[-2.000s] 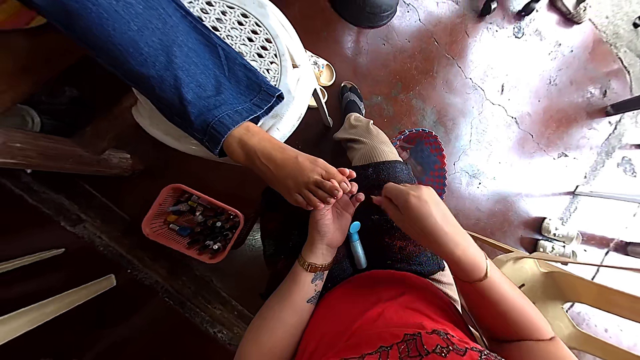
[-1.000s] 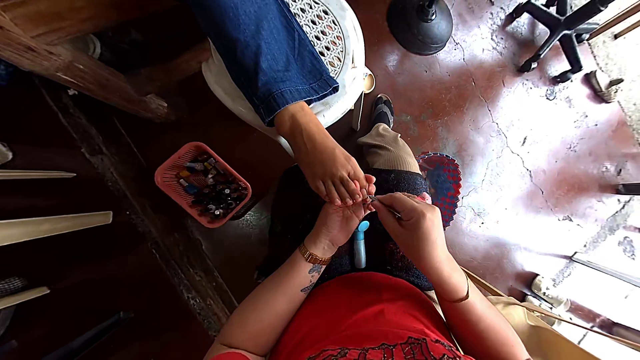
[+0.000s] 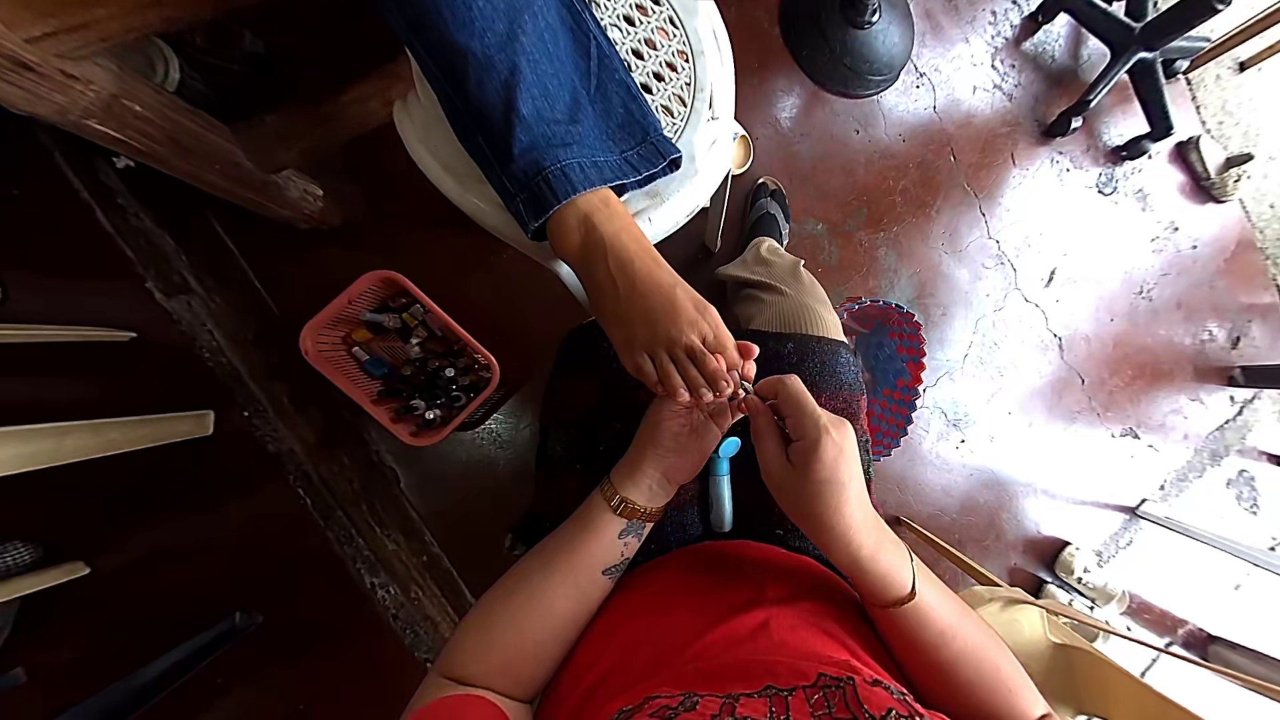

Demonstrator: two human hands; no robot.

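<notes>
Another person's bare foot, below a blue denim trouser leg, reaches over my lap from a white plastic stool. My left hand is under the toes, its fingers holding them from below. My right hand pinches a small metal tool, whose tip is at the big toe; its exact kind is too small to tell. A light-blue bottle with its flip cap open lies on the dark cloth over my lap, between my wrists.
A pink plastic basket of small bottles is at the left. The white stool stands ahead. A red and blue woven item lies right of my knee. Farther off are a round black base and a wheeled chair base.
Two seconds ago my right hand was a little apart from the toes; now it is at the big toe with the metal tool showing. My left hand has stayed at the toes.
</notes>
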